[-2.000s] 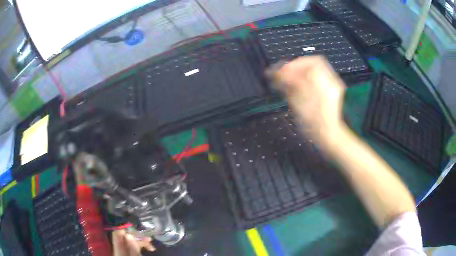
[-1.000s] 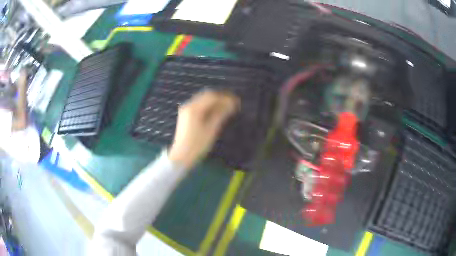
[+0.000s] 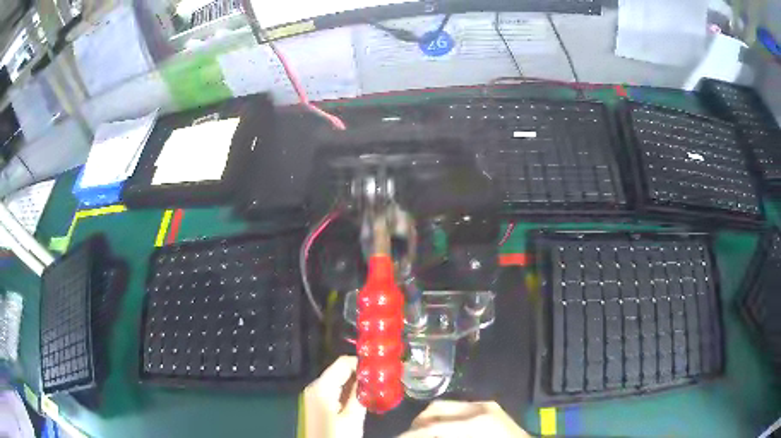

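The test fixture [image 3: 420, 299] stands in the middle, with a metal linkage and clear plate on a black base. Its red ribbed toggle handle [image 3: 379, 338] points down toward me. The round clear part [image 3: 428, 369] is at the fixture's front. My left hand [image 3: 332, 400] is at the lower centre, just left of the handle's end, its fingertips partly hidden behind the handle. My right hand [image 3: 465, 421] is at the bottom edge, below the round clear part, and cut off by the edge. I cannot see whether either hand holds a small part.
Black component trays stand left [image 3: 224, 376] and right [image 3: 634, 395] of the fixture. More trays line the back, one with a white label [image 3: 548, 154]. A pale paper sheet [image 3: 195, 152] lies back left. A narrow tray [image 3: 67, 321] stands at far left. A monitor edge [image 3: 342, 24] is at the top.
The view has turned back from the left side to the fixture. My left hand has moved from over the left tray to the fixture's front. My right hand has come into view there.
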